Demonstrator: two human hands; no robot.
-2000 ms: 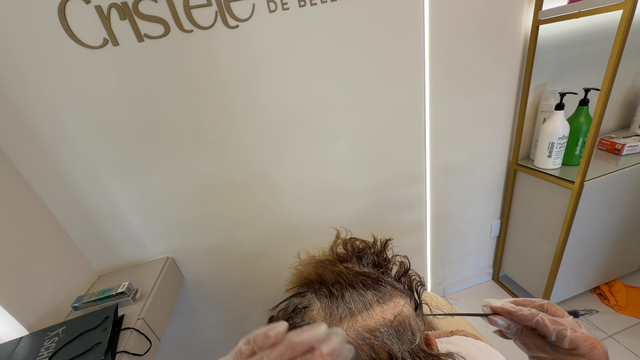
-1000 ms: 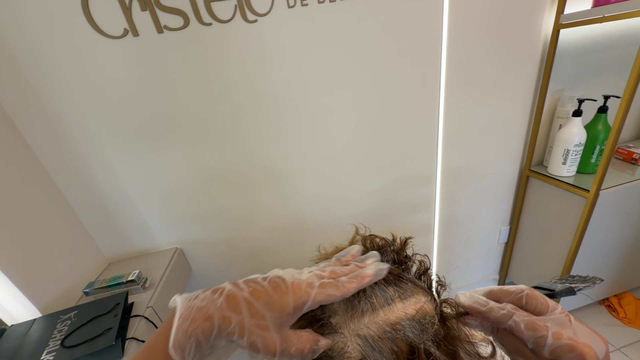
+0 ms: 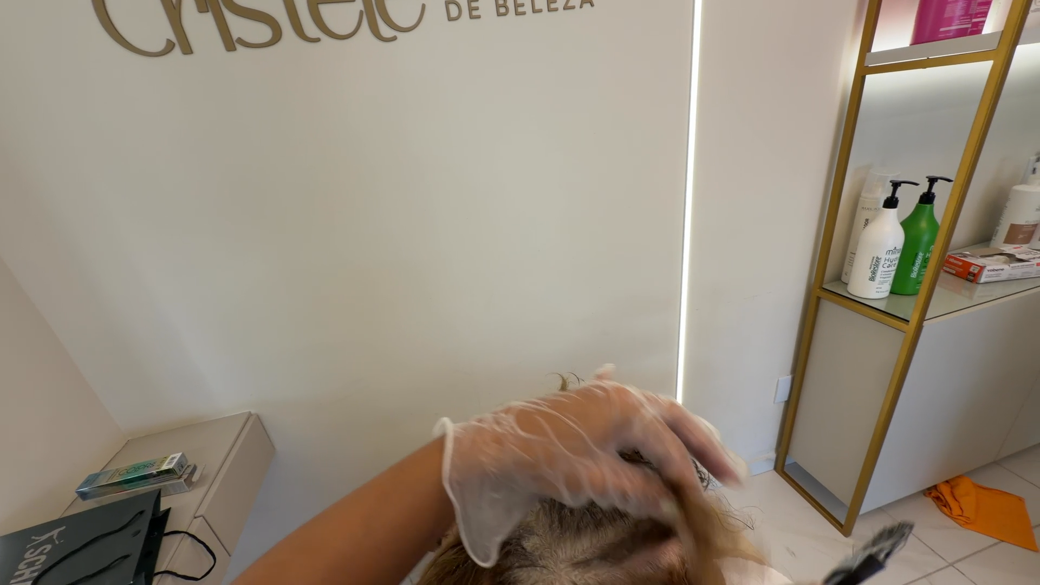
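A person's head of brown hair [image 3: 561, 536] is at the bottom centre, its scalp showing through the roots. My left hand [image 3: 585, 447], in a clear disposable glove, arches over the crown, fingers bent round a blurred lock of hair [image 3: 707, 528]. At the bottom right a black tint brush [image 3: 869, 556] sticks up into view, blurred, bristles toward the upper right. My right hand, which holds it, is almost wholly cut off by the lower edge. Part of the hair is hidden behind my left hand.
A gold-framed shelf [image 3: 908, 325] at right holds a white pump bottle [image 3: 877, 252] and a green one [image 3: 916, 252]. An orange cloth [image 3: 983, 512] lies on the tiled floor. At left, a cabinet [image 3: 236, 479] bears small boxes [image 3: 134, 475]; a dark paper bag [image 3: 81, 540] is beside it.
My left hand has moved right across the head, from lying flat on the hair to curling round a lock. My right hand has dropped almost out of view.
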